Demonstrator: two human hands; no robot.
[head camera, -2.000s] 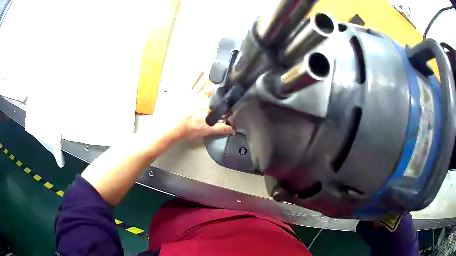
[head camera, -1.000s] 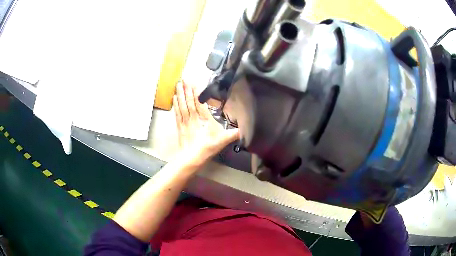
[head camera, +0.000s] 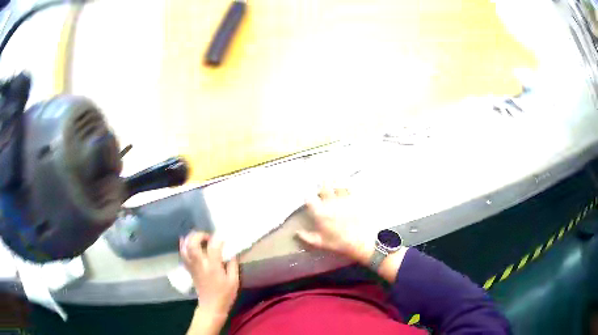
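Note:
The grey cutting machine (head camera: 65, 176) stands at the left, blurred, its black handle (head camera: 157, 176) pointing right and held by neither hand. Its flat base plate (head camera: 164, 226) lies by the tan pattern's (head camera: 203, 124) lower edge. A white fabric strip (head camera: 256, 219) runs along that edge. My left hand (head camera: 213, 268) is at the base plate's right end and the strip's near end, fingers bent; glare hides whether it grips cloth. My right hand (head camera: 334, 222), with a watch on the wrist, lies on the white cloth, fingers spread and thumb apart.
A dark bar weight (head camera: 226, 34) lies on the pattern at the top. A loose white scrap (head camera: 49, 281) hangs over the table's riveted edge (head camera: 459, 209) side at the lower left. A black cable curves at the upper left. Small scraps lie at the right.
The view has swung, so the machine now shows at the left instead of the right. My right hand is off the machine and on the cloth. My left hand has moved from the machine's front.

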